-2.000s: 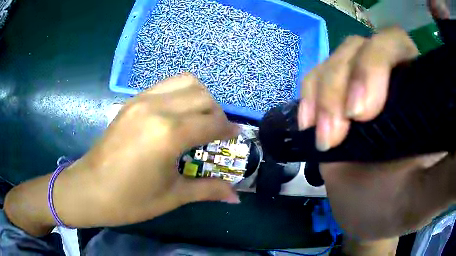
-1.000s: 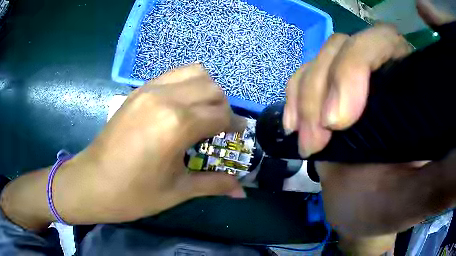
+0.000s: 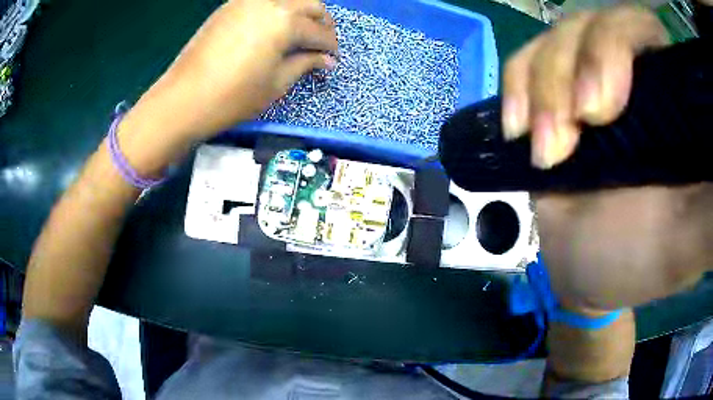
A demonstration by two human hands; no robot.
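Observation:
A white socket housing [image 3: 367, 207] lies in the off-white fixture [image 3: 219, 176], open side up. Its green circuit board [image 3: 297, 195] is at the left and brass contacts in white plastic at the right. My left hand [image 3: 274, 47] is over the left part of the blue screw bin [image 3: 491, 62], fingers bent down at the silver screws [image 3: 391, 78]; whether it pinches a screw cannot be told. My right hand [image 3: 578, 78] grips the black electric screwdriver [image 3: 500, 148], held above the fixture's right part, its head pointing left, off the housing.
Black strips [image 3: 428, 211] cross the fixture, and its round holes show at the right. A blue wrist strap [image 3: 586, 316] with a cord hangs at my right wrist. A heap of metallic pieces [image 3: 9, 47] is at the far left edge of the dark green bench [image 3: 180, 273].
My left hand has left the housing and moved up to the screw bin, uncovering the board. My right hand and the screwdriver have moved slightly up and right, away from the housing.

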